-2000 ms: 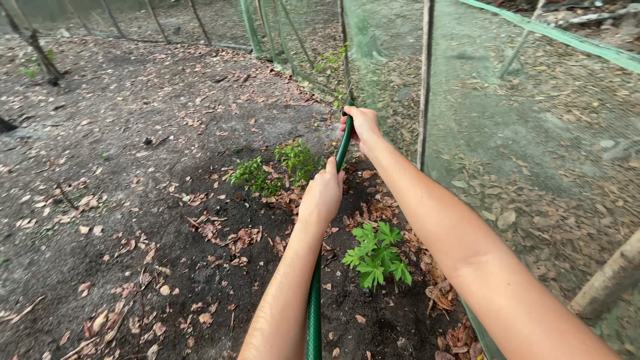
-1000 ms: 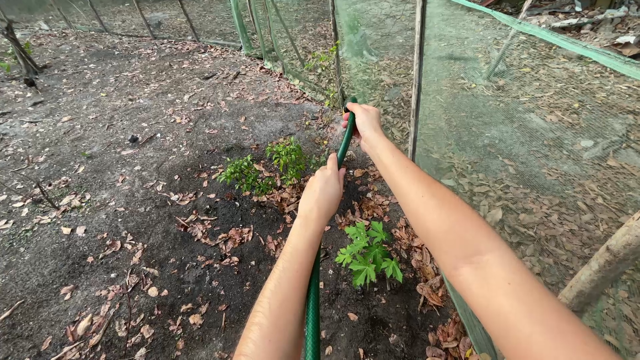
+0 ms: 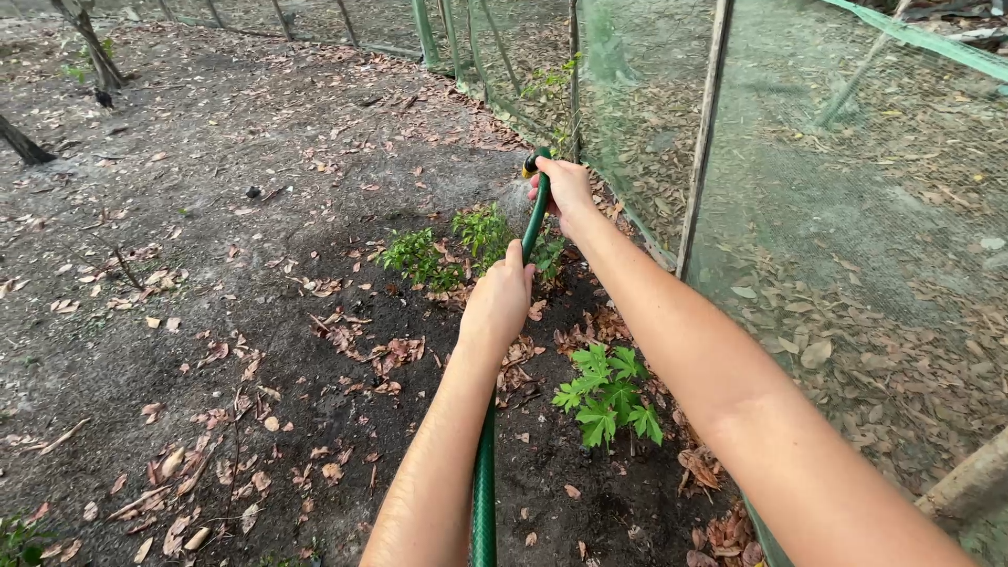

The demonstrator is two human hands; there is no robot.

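Note:
A green garden hose (image 3: 484, 480) rises from the bottom edge between my forearms. My left hand (image 3: 498, 299) is closed around it at mid-length. Farther up, my right hand (image 3: 565, 193) grips the hose close to its end, where a black and yellow nozzle (image 3: 531, 165) points left and away. A faint water spray shows around the nozzle, over small leafy bushes (image 3: 480, 236) beyond my left hand. Below my right forearm grows a young plant with lobed leaves (image 3: 610, 394), in dark, damp-looking soil.
A green mesh fence (image 3: 850, 197) on wooden posts (image 3: 705, 142) runs along the right side and across the back. Thin tree trunks (image 3: 94, 47) stand at the upper left. Dry leaves (image 3: 398, 354) and twigs lie scattered over the ground. A pole (image 3: 969, 480) slants in at the lower right.
Both hands keep their hold on the hose. The nozzle's black and yellow end now shows beside my right hand, where the earlier frames show it less plainly.

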